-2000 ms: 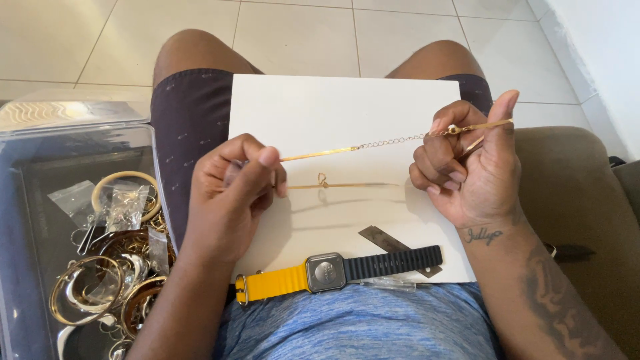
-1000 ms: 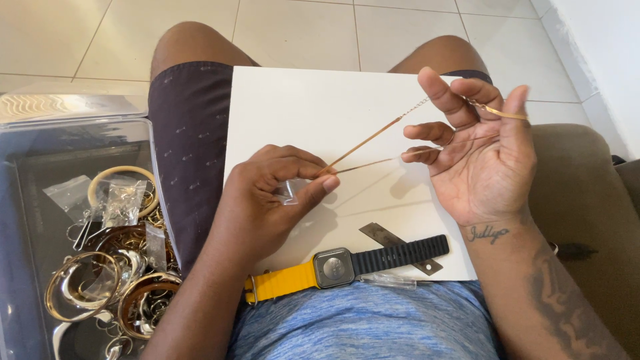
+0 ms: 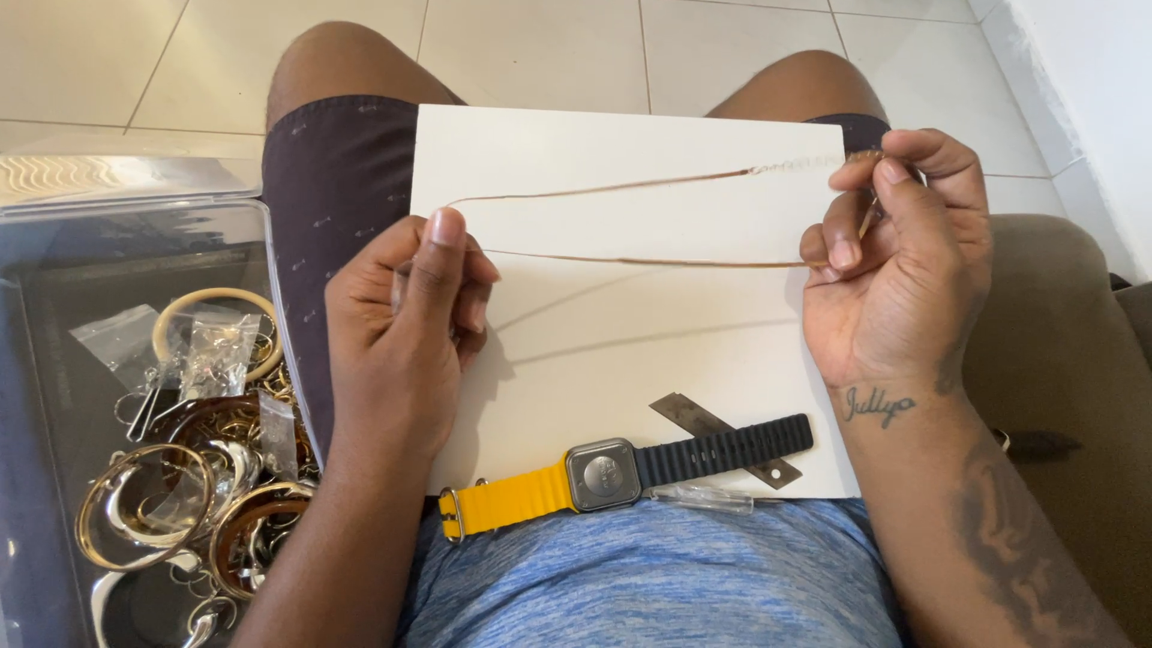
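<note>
A thin gold-coloured necklace [image 3: 630, 262] is stretched in two strands above a white board [image 3: 576, 378] on the lap. My left hand [image 3: 414, 301] pinches its looped end between thumb and fingers, with a bit of clear plastic partly hidden in the palm. My right hand [image 3: 891, 234] holds the other end, where a fine extender chain [image 3: 792, 166] runs to the fingertips. On the board's near edge lies a smartwatch [image 3: 603, 475], back side up, with a yellow and black strap. Its black half crosses a flat metal strip [image 3: 697, 418]. Beside it is a clear plastic piece [image 3: 702, 499].
At the left stands a clear plastic box [image 3: 274, 297] with bangles [image 3: 144, 508], rings, chains and small plastic bags [image 3: 220, 351] inside. A brown cushioned seat [image 3: 1048, 333] is at the right, with a dark object on it. Light floor tiles [image 3: 531, 54] lie beyond the knees.
My hands have moved apart, and the necklace between them is now spread into two long strands. My right hand's fingers, more extended a second ago, are now curled onto the chain end.
</note>
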